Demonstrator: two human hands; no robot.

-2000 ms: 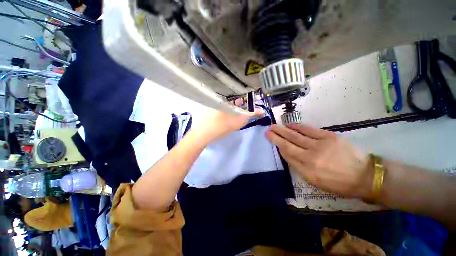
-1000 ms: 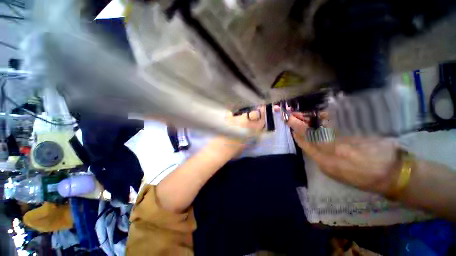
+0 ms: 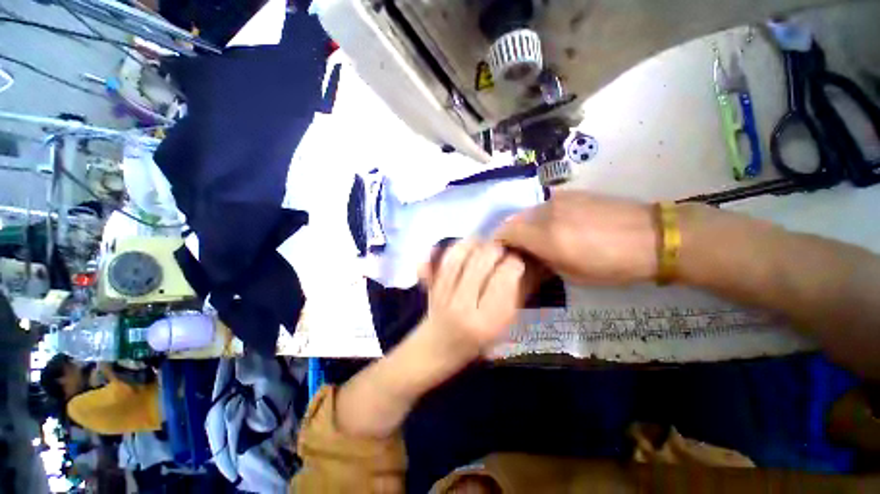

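A white pocket bag with dark strips lies on the table in front of the sewing machine head. A dark garment panel shows beside it at the table's near edge, under my hands. My left hand is curled on the dark cloth, its fingers slightly blurred. My right hand, with a gold bracelet at the wrist, meets it from the right and pinches the same cloth; its fingertips are partly hidden. Both hands are on the near side of the needle area, away from the presser foot.
Black shears and green and blue snips lie right of the machine head. A dark panel stack spreads at the left. A ruler scale runs along the near edge. A person in yellow shows far left.
Both hands have come away from the needle towards the near edge and together. The dark panel that hung over my lap is gathered up under them. The head view has shifted.
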